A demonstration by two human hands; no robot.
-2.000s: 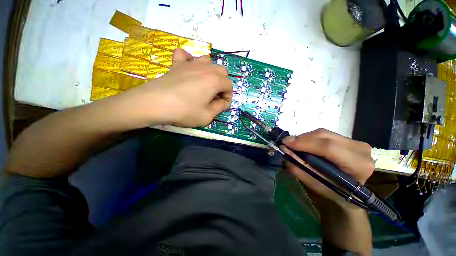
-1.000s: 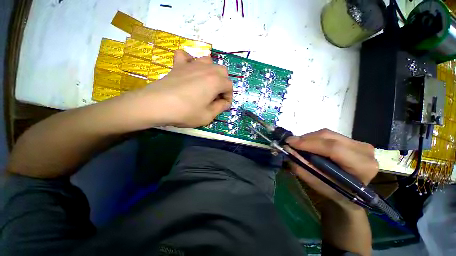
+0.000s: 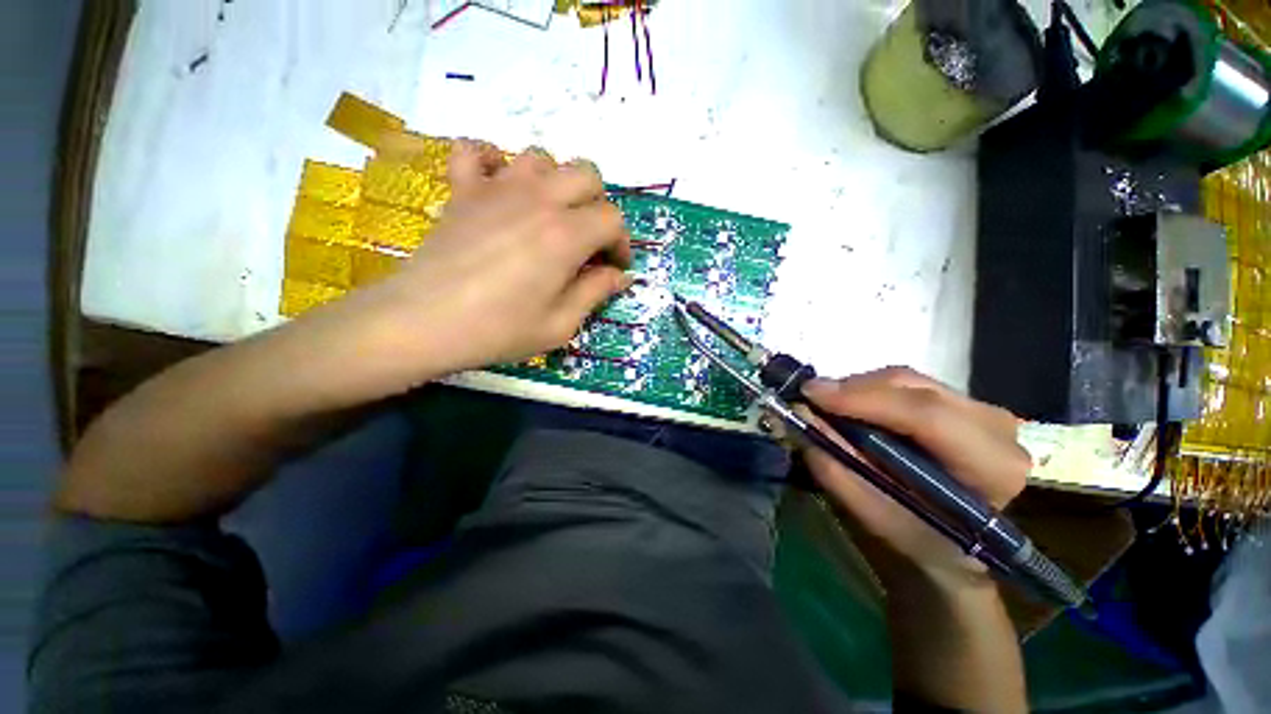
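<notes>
A green circuit board panel (image 3: 746,265) with rows of silver pads lies at the bench's front edge. Amber taped flat pieces (image 3: 335,209) lie at its left. My left hand (image 3: 537,258) rests over the panel's left part; its fingertips are bent down at the board, and whether they pinch a wire is too small to tell. Dark and red lead wires (image 3: 602,354) run onto the board. My right hand (image 3: 920,446) holds the soldering iron (image 3: 906,467), with a thin guide tube alongside. The iron's tip is over the middle of the panel.
A black box (image 3: 1038,265) with a metal bracket stands at the right. Behind it are a yellow-green tip cleaner pot (image 3: 899,105) and a green-rimmed solder spool (image 3: 1157,70). More amber strips with leads (image 3: 1227,405) lie far right. Loose wires (image 3: 641,49) lie at the top.
The view has shifted, showing more of the bench's top. My left hand has moved slightly up the board. The iron's tip has moved up from the lower pads towards the panel's middle.
</notes>
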